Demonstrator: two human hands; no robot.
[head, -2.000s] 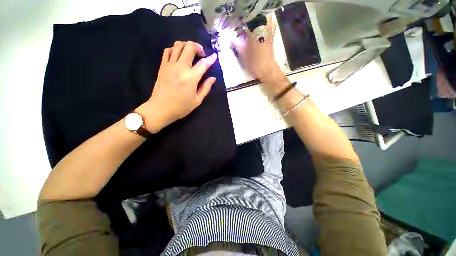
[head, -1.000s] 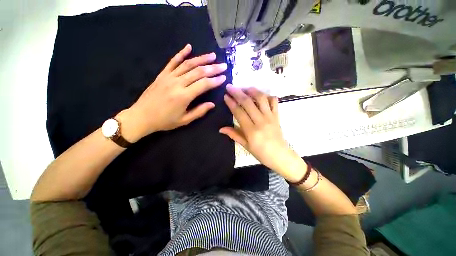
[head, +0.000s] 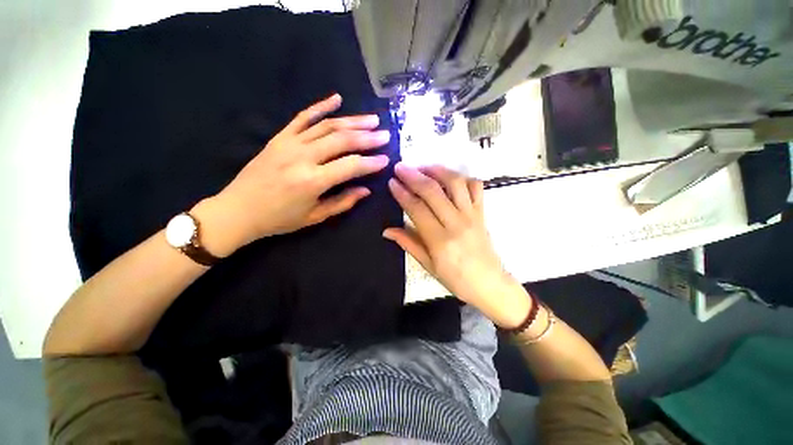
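Observation:
A large black fabric panel [head: 209,104] lies flat on the white table, its right edge at the needle, its lower part hanging into my lap. My left hand [head: 304,169] lies flat on the panel, fingers spread, fingertips near the right edge. My right hand [head: 448,226] has its fingertips at the panel's right edge, just below the needle area; whether they pinch the cloth is hidden. The presser foot and needle [head: 398,109] stand at the edge under bright violet-white light, which blurs them. The sewing machine head [head: 539,43] with "brother" lettering is above.
A smartphone [head: 580,117] lies on the machine bed. The white table edge [head: 556,235] carries a printed scale. A pale metal arm [head: 678,169] is at right. Black cloth [head: 574,322] hangs below the table. A green cloth [head: 739,391] is at lower right.
My right hand has come from beside the needle down to the panel's edge. My left hand has spread flatter. The machine shows further right in view. In the last second the hands have shifted slightly downward.

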